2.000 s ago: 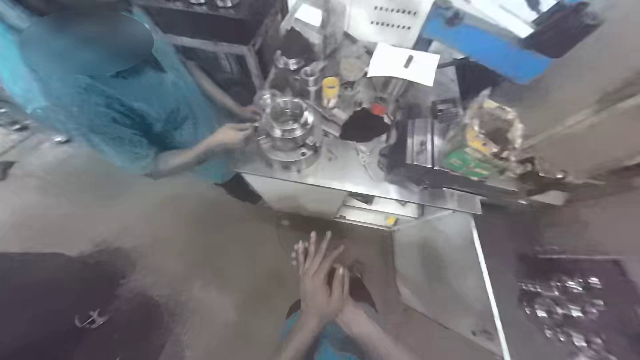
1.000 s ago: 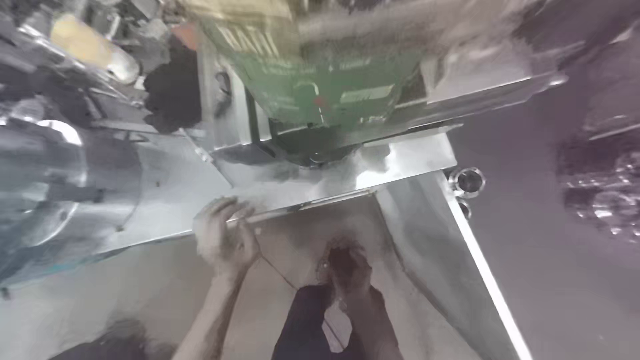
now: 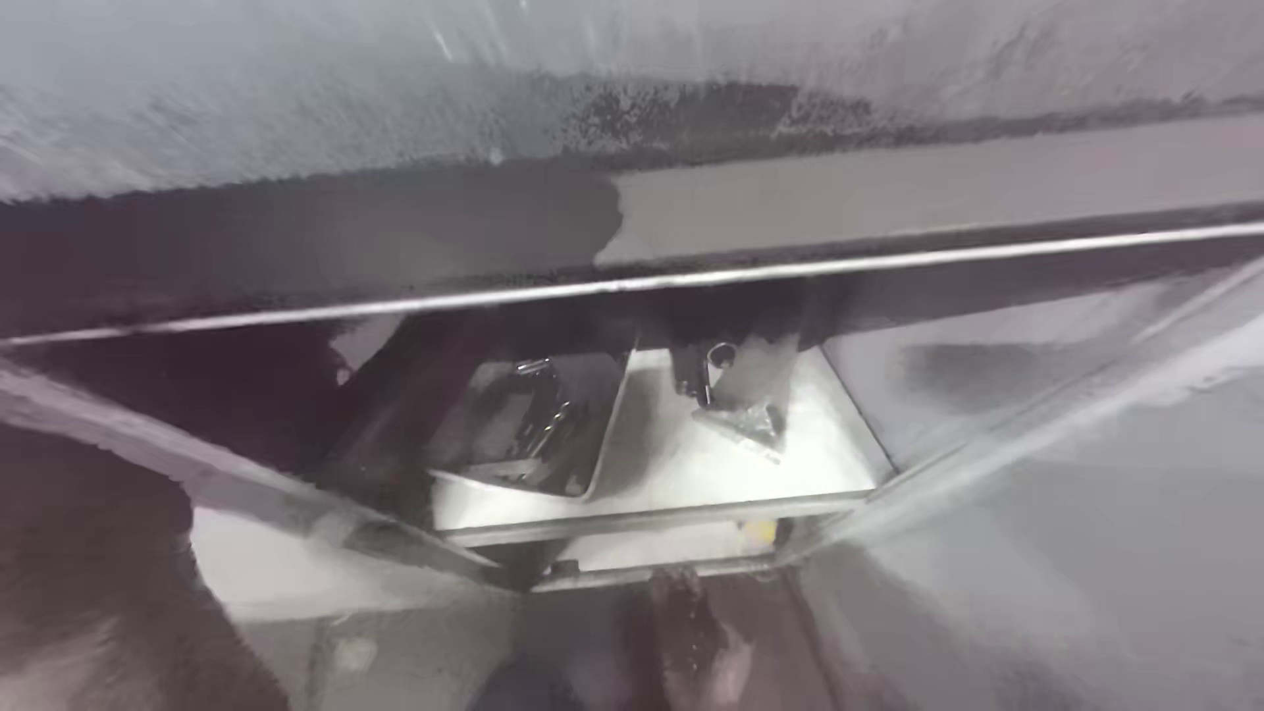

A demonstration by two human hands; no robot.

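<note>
Low at the centre of the head view, a dark, blurred shape that appears to be my right hand (image 3: pixel 691 632) is just below the lower front edge of an open cabinet. Its fingers and anything in them cannot be made out. My left hand is not clearly visible. Inside the cabinet, a white shelf (image 3: pixel 652 469) carries a grey tray (image 3: pixel 592 464) on its left side, with shiny metal pieces (image 3: pixel 543 430) in it. Right of the tray lie a metal ring (image 3: pixel 722 355) and a clear plastic bag (image 3: pixel 755 425).
Across the top runs the metal worktop (image 3: pixel 296 118), its front rim (image 3: pixel 622 284) directly above the cabinet opening. A yellow item (image 3: pixel 759 532) sits on the lower level. Grey panels (image 3: pixel 1066 474) flank the opening on the right.
The view has moved greatly, down and close to the cabinet. My left hand, at the worktop edge one second ago, is no longer clearly visible. The other person is out of view.
</note>
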